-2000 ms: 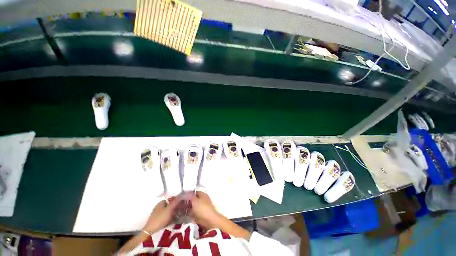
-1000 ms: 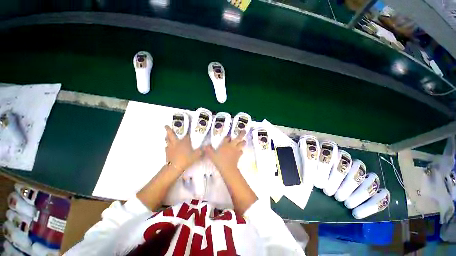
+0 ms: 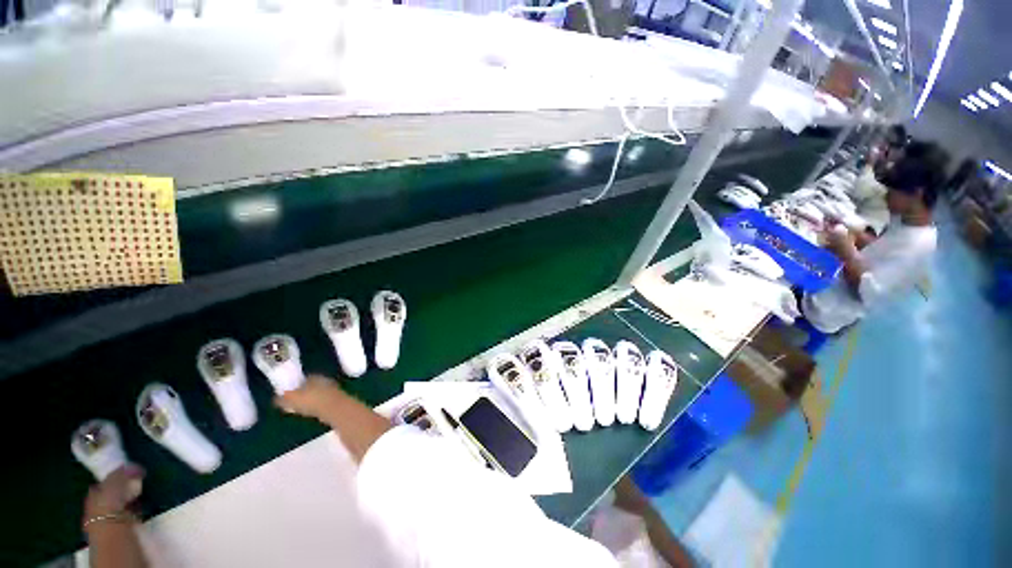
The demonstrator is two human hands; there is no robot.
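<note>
My left hand [image 3: 114,496] is at the lower left, its fingers on the handle end of a white handheld device [image 3: 98,446] over the green belt. My right hand [image 3: 315,398] holds the handle end of another white device [image 3: 279,362], also over the belt. Two more devices lie between them, one tilted [image 3: 178,428] and one more upright [image 3: 229,384]. Two others [image 3: 344,336] lie on the belt to the right. The white work sheet [image 3: 277,505] is in front of me. One device [image 3: 420,415] by my right sleeve is partly hidden.
A smartphone [image 3: 498,435] lies on white paper [image 3: 552,470]. A row of several devices [image 3: 600,383] stretches right of it. A yellow dotted sheet [image 3: 91,233] hangs at the upper left. A metal post [image 3: 710,144], a blue bin [image 3: 782,251] and another worker [image 3: 897,253] are to the right.
Both hands have moved from the white sheet out to the belt, spread wide apart. Devices that stood in a row on the sheet now lie on the belt. The view has turned right.
</note>
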